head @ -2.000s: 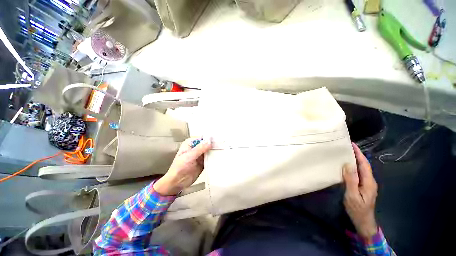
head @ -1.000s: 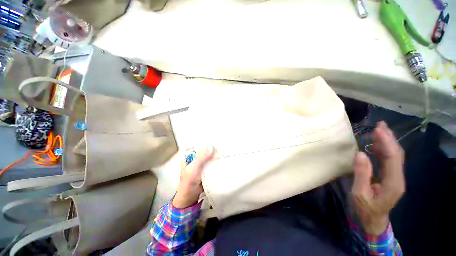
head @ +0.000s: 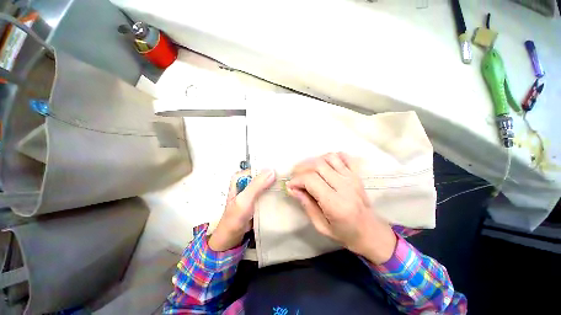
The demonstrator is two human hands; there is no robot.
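Observation:
The beige tote bag (head: 393, 144) lies on its side across the lap and table edge, a stitched seam running along its body. My left hand (head: 240, 206) grips its mouth edge, thumb on top by the seam; a blue-filmed fitting (head: 243, 183) shows by the fingers. My right hand (head: 335, 200) is over the seam, its fingertips pinched on a small yellowish piece (head: 285, 185) against the bag, close to my left thumb. The piece is mostly hidden by the fingers. The bag's handle (head: 200, 112) extends left.
More beige bags (head: 117, 123) stand at the left. A red can (head: 161, 50) is on the grey box. On the white table (head: 295, 43), at the right, are a green tool (head: 495, 77), a tan block (head: 485, 37), a black-handled tool (head: 461, 31), a purple piece (head: 534, 58) and a red-and-dark tool (head: 533, 95).
My right hand has moved from beyond the bag's right end onto the seam near my left hand, now pinching the small yellowish piece. The view has shifted closer; my left hand still grips the bag.

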